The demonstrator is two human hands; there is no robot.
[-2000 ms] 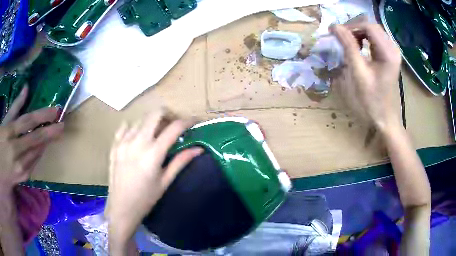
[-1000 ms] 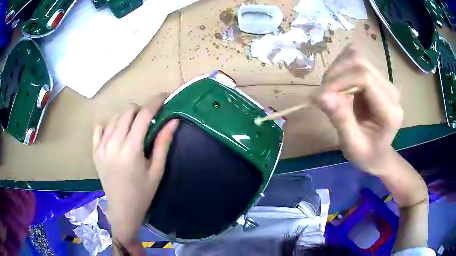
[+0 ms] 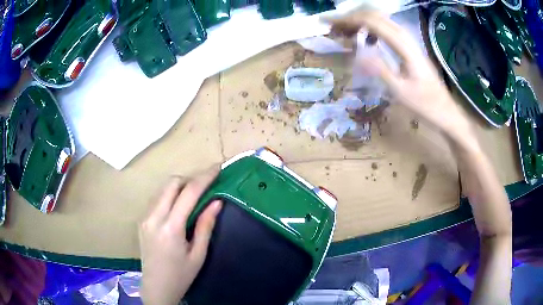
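A glossy green car body shell [image 3: 271, 196] with a large black recess lies at the bench's front edge, its deck and two red-and-white tail lights towards the far right. The deck shows two small dark holes. My left hand [image 3: 178, 235] grips the shell's left side, thumb over the recess rim. My right hand [image 3: 405, 71] is blurred and reaches over the far side, above the tissue scraps and white sheet. Whether it holds anything cannot be told. A whitish open dish [image 3: 309, 84] sits left of the right hand, with crumpled tissue scraps [image 3: 327, 118] in front of it.
Green cover panels [image 3: 152, 44] are piled on a white sheet [image 3: 128, 107] at the far left and centre. More shells stand at left [image 3: 41, 149] and right [image 3: 476, 65]. Stained cardboard [image 3: 196, 143] covers the bench, which has a dark green edge [image 3: 387, 232].
My right hand has moved from above the shell's deck to the far side, and its thin stick no longer shows clearly. The shell and left hand appear lower in view. The other person's hand at left is gone.
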